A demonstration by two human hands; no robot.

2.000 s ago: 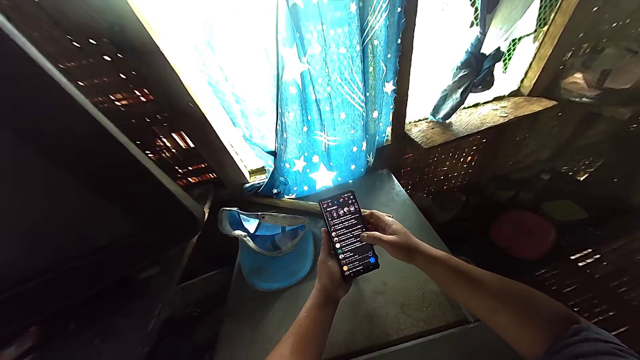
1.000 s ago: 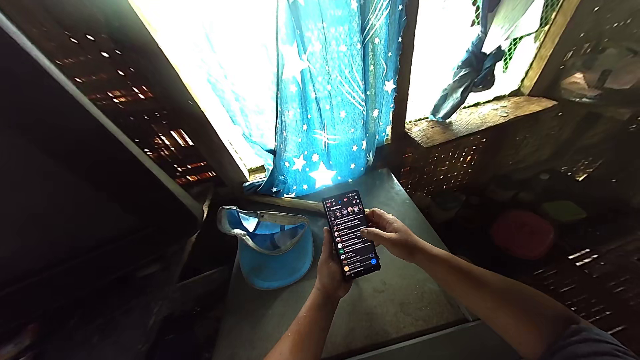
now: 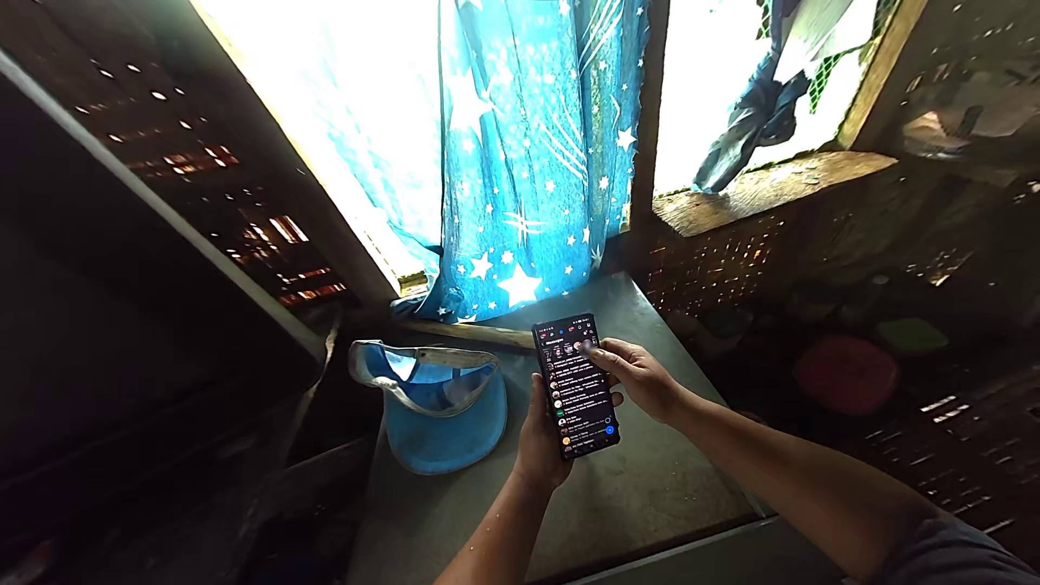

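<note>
A dark smartphone [image 3: 578, 398] with a lit screen showing a list with small round pictures is held upright above a grey tabletop [image 3: 658, 463]. Around its lower left side and back wraps my left hand [image 3: 544, 443], whose fingertips show at the right edge. My right hand [image 3: 638, 374] is at the upper right of the phone, its thumb or a finger over the upper part of the screen; whether it also grips the phone I cannot tell. Left of the phone, a blue cap [image 3: 447, 435] with a pale rim lies on the table, its inside facing up.
A blue curtain with white stars [image 3: 520, 187] hangs to the table's back edge, beside a wooden stick [image 3: 479, 333]. At the upper right, knotted dark cloth [image 3: 751, 122] hangs over a wooden window sill [image 3: 772, 191]. A red round thing [image 3: 845, 374] sits in shadow at the right.
My right thumb or finger has moved up the screen from its middle to near the top. My left hand still holds the phone in the same place.
</note>
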